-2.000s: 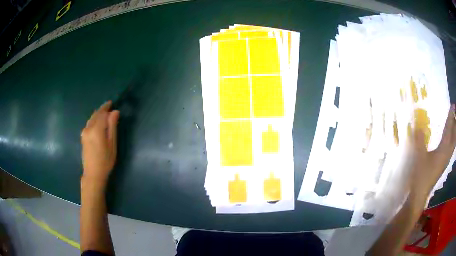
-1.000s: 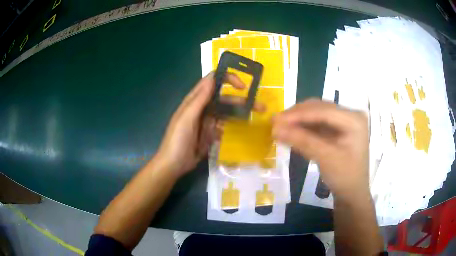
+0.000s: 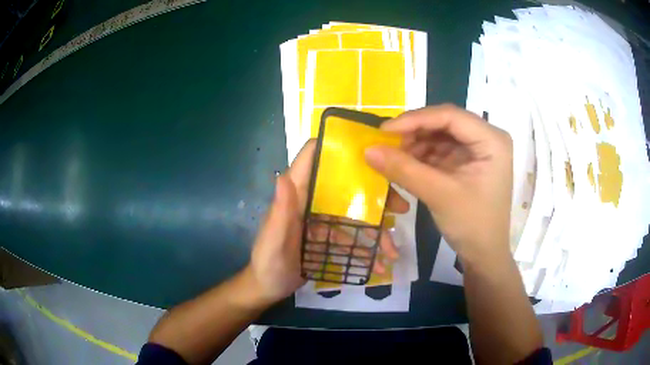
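My left hand (image 3: 276, 239) holds a black front housing (image 3: 342, 249) from its left side and from beneath, over the adhesive sheets. Its key grid points towards me, and fingers show through the key openings. A yellow die-cut adhesive sticker (image 3: 349, 171) lies over the window end of the housing. My right hand (image 3: 456, 167) pinches the sticker's upper right corner between thumb and fingers. Whether the whole sticker touches the frame cannot be told. The fanned stack of adhesive sheets (image 3: 336, 75) lies beneath, partly hidden by the housing and hands.
Used backing sheets (image 3: 527, 78) lie fanned on the right with yellow scraps (image 3: 609, 175) on them. Small yellow outlines (image 3: 48, 36) show beyond the pale strip at the far left. A red stool (image 3: 609, 321) stands at the lower right.
The housing has come nearer to me and its key grid now shows. The yellow sticker, earlier below the window, now covers it. My right hand has moved up slightly with the sticker.
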